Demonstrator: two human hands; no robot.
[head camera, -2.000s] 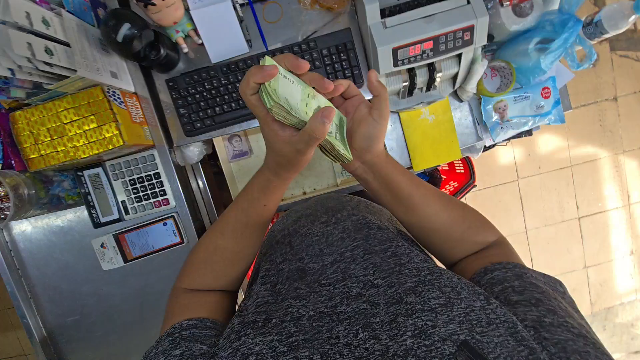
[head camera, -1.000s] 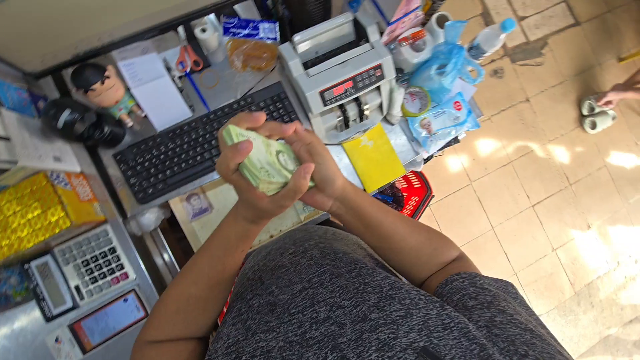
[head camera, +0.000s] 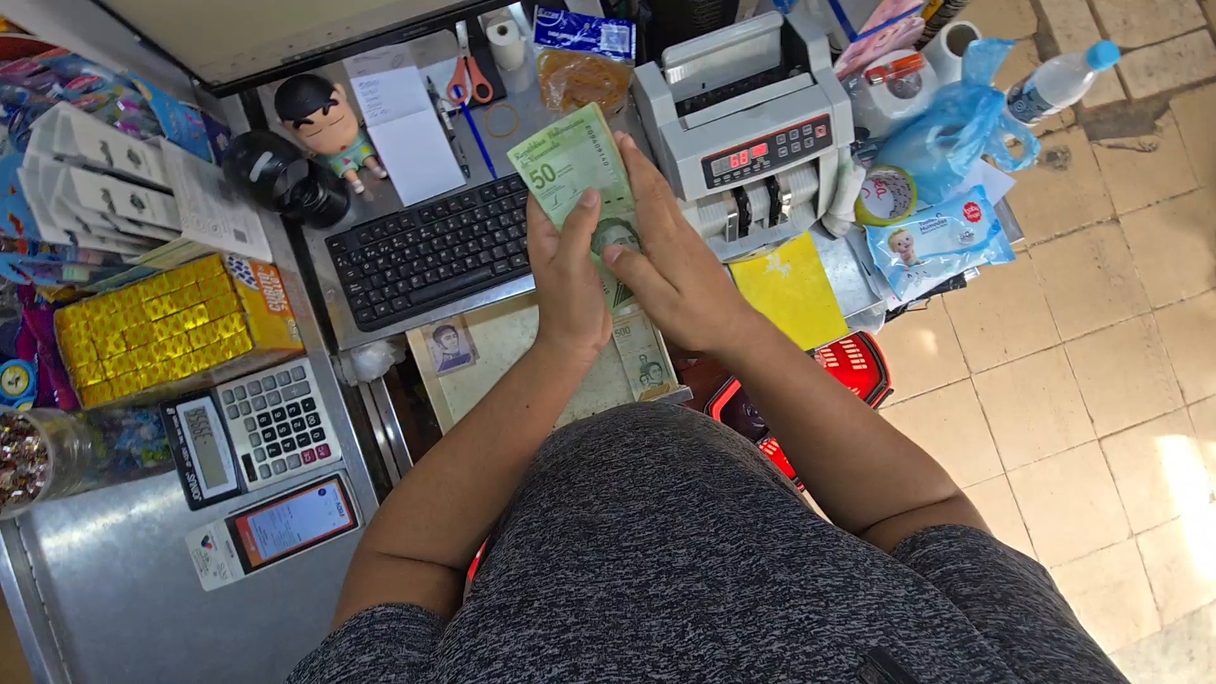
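Green banknotes are held upright between my two hands, in front of my belly and over the near edge of the keyboard. My left hand grips them from the left, its thumb lying across the front note. On the other side my right hand holds their right edge, thumb on the printed portrait; how many notes there are cannot be told. Behind my right hand stands a grey banknote counting machine with a lit red display. Below the hands is a pale drawer with a few other notes at its edges.
At left are a calculator, a phone and a box of gold-wrapped packets. Scissors and a figurine stand behind the keyboard. A yellow pad, wet wipes pack and red basket are at right.
The notes, earlier a thick stack bent between both hands, are now held flatter with the front note's face showing. The person's legs seen at far right a second ago are out of view.
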